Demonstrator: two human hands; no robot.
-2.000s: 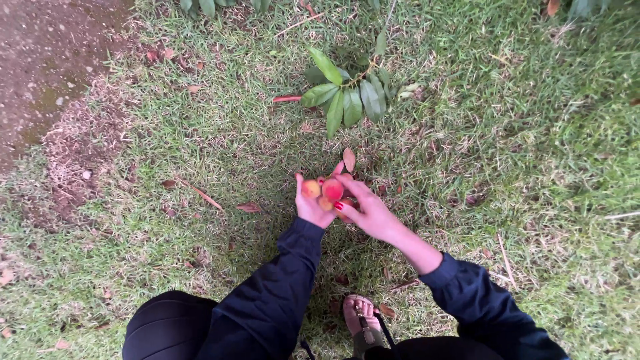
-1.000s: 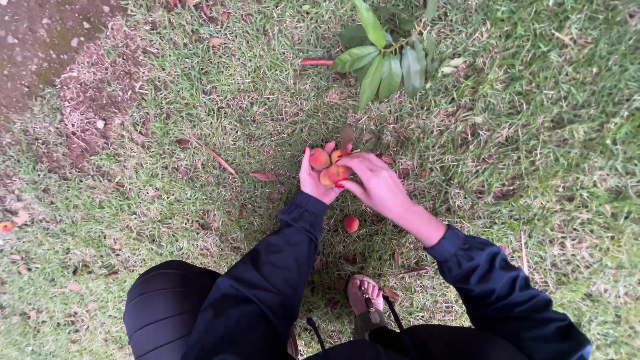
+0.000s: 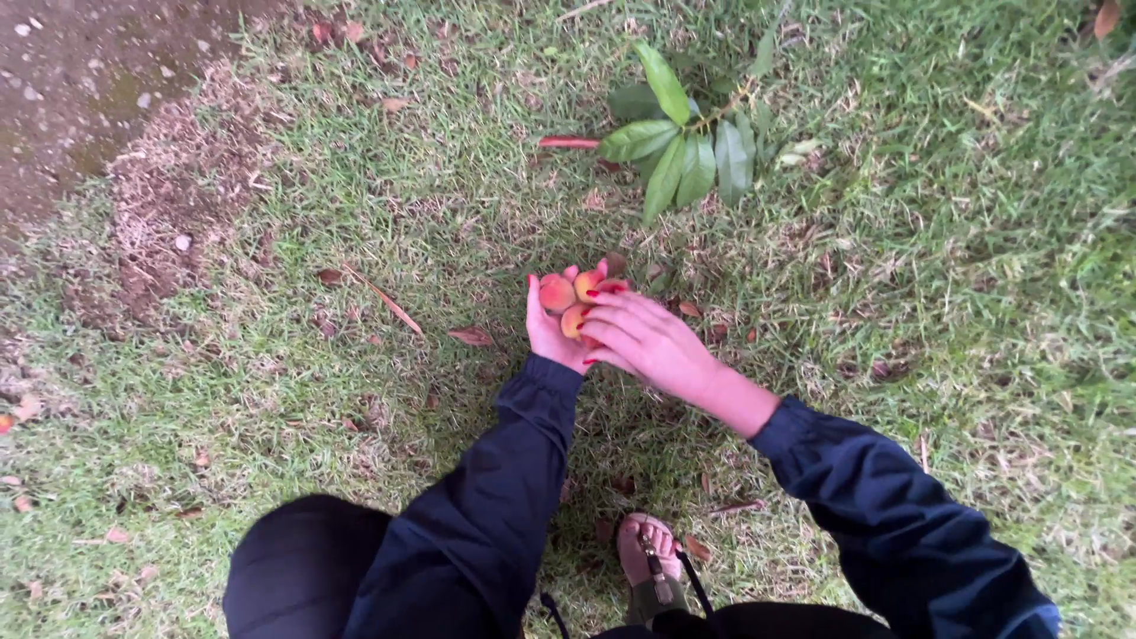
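Several small orange-red fruits, which look like peaches or apricots [image 3: 557,294], lie in the cupped palm of my left hand [image 3: 552,335]. My right hand [image 3: 652,342] reaches over them from the right, with its red-nailed fingertips resting on the fruits at the palm's right side. Those fingers partly cover the fruits, so whether they grip one cannot be told. Both hands are above the grass near the middle of the view.
A leafy green sprig [image 3: 679,146] lies on the grass beyond my hands, beside a red strip [image 3: 569,142]. Dry leaves and a thin stick [image 3: 383,300] are scattered about. Bare soil [image 3: 80,80] is at upper left. A sandalled foot [image 3: 650,550] stands below.
A second ago one fruit was in view below my hands, on or above the grass; it no longer shows there. My right hand now lies flatter over the fruits in my left palm.
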